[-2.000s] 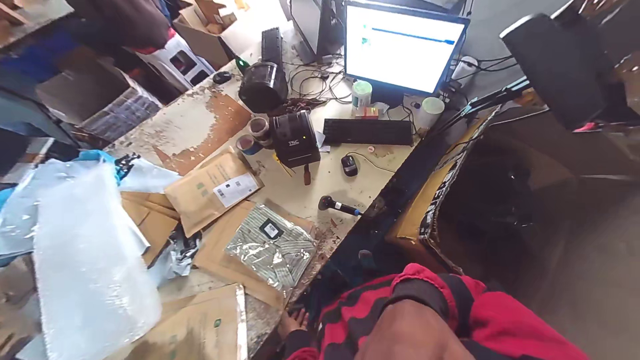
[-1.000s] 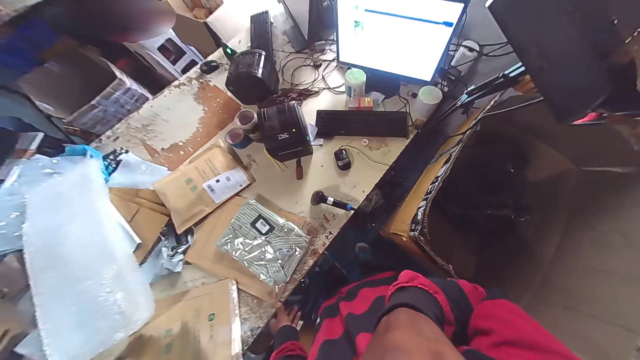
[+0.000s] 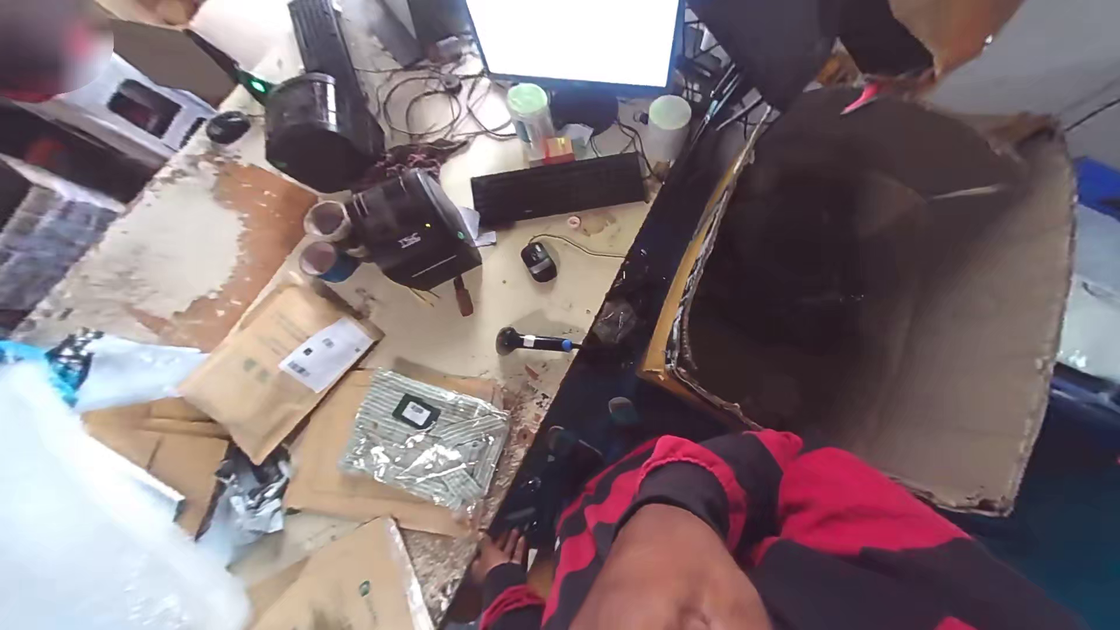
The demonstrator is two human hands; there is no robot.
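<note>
Beside the table's front edge, low in the head view, is my left hand [image 3: 499, 556], fingers apart, nothing visible in it. My right hand [image 3: 674, 573] is close to the camera at the bottom; its wrist and part of its back show, its fingers are hidden. Nearest the left hand, a clear-bagged striped garment [image 3: 429, 437] lies on a brown paper mailer [image 3: 328, 477]. Another paper mailer [image 3: 337, 582] lies below, at the lower left. A padded mailer with a label [image 3: 280, 367] lies farther back. A black-handled tool [image 3: 535, 341] lies near the table edge.
A large open cardboard box [image 3: 954, 376] stands right of the table. Farther back are a monitor [image 3: 573, 39], keyboard [image 3: 560, 188], mouse [image 3: 539, 262], label printer [image 3: 416, 229], tape rolls [image 3: 328, 261] and lidded containers [image 3: 529, 114]. White plastic packaging [image 3: 96, 525] fills the lower left. Part of another person shows upper left.
The view has shifted, showing more of the cardboard box's inside and less of the monitor. My left hand stays by the table edge; the bagged garment and mailers lie as before.
</note>
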